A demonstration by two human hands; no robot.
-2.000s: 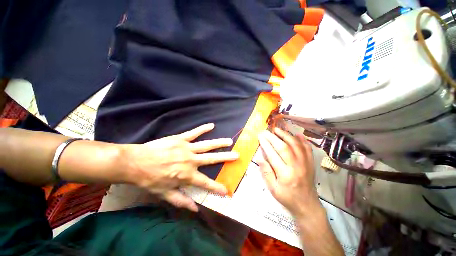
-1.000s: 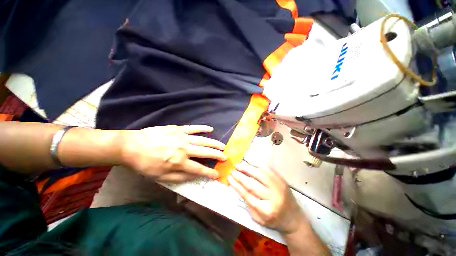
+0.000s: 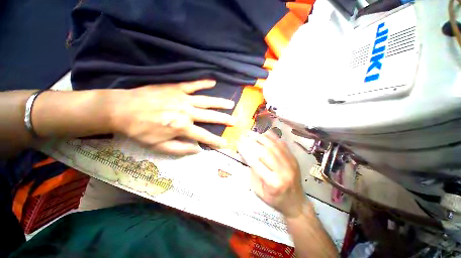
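Observation:
A dark navy fabric panel (image 3: pixel 167 45) lies gathered in folds on the white table, left of the sewing machine (image 3: pixel 374 106). A bright orange strip (image 3: pixel 244 113) runs along its right edge to the needle area. My left hand (image 3: pixel 162 118) lies flat on the navy cloth, fingers spread, fingertips at the strip. My right hand (image 3: pixel 273 174) is at the strip's near end, fingers bent and close together; whether they pinch it is hidden. The needle itself cannot be made out.
The white table (image 3: pixel 202 176) has a curved front edge and worn printed markings. A red perforated crate (image 3: pixel 53 201) with navy-orange cloth is at lower left. A pink-red tool (image 3: pixel 337 185) lies on the machine bed. Dark green cloth covers my lap.
The navy panel and strip have moved forward, and less strip shows before the needle. Both hands have moved forward with them. More of the printed table shows. The view has shifted.

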